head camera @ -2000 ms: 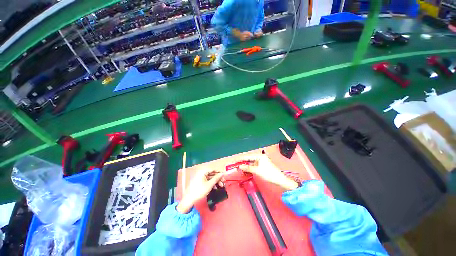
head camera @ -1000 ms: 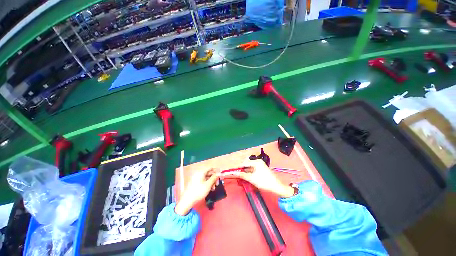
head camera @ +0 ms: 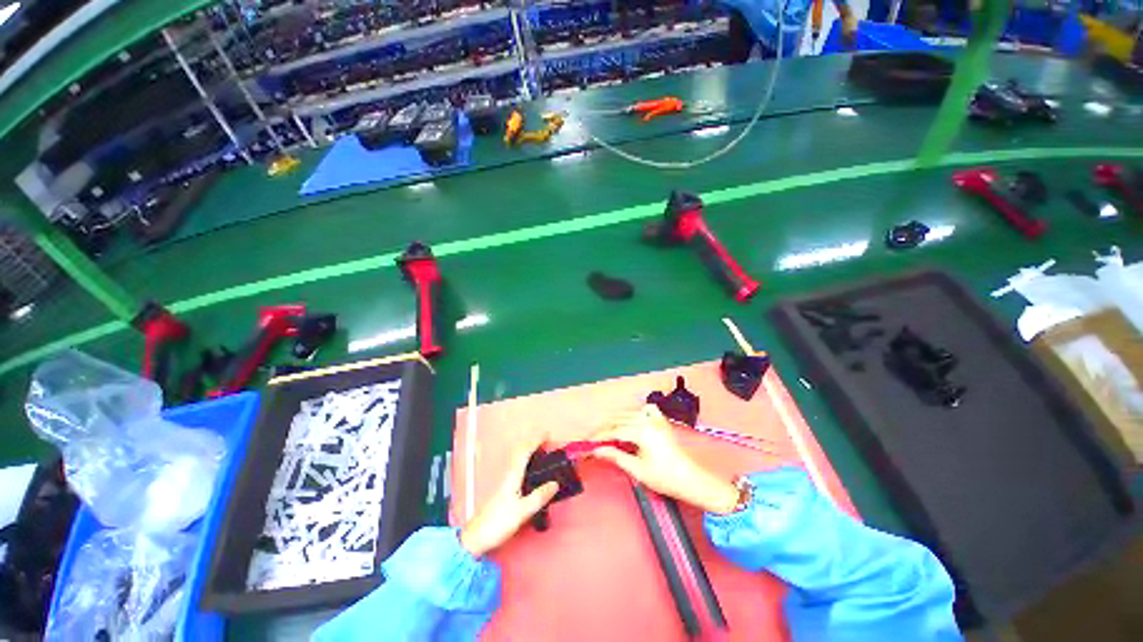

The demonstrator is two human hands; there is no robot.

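A red-and-black tool body [head camera: 678,559] lies on the salmon-red mat [head camera: 552,589], its handle pointing toward me. My left hand [head camera: 505,503] holds the black end block [head camera: 550,473] just left of the tool's head end. My right hand [head camera: 667,464] is closed around the red head end, with its fingertips near the block; its fingers hide most of the head. Any wires between block and body cannot be made out. Two small black covers [head camera: 743,373] lie at the mat's upper right, with a slim silver-pink stick [head camera: 732,436] beside them.
A dark-rimmed tray of white strips [head camera: 419,414] and a blue bin with clear bags [head camera: 238,433] stand left. A large black parts tray [head camera: 1003,458] and a cardboard box [head camera: 1088,364] stand right. Several red-black tools [head camera: 429,307] lie on the green belt behind.
My left hand has shifted down onto the black block, which it now grips. My right hand stays at the head end. The view has shifted slightly, and the person across the bench shows less.
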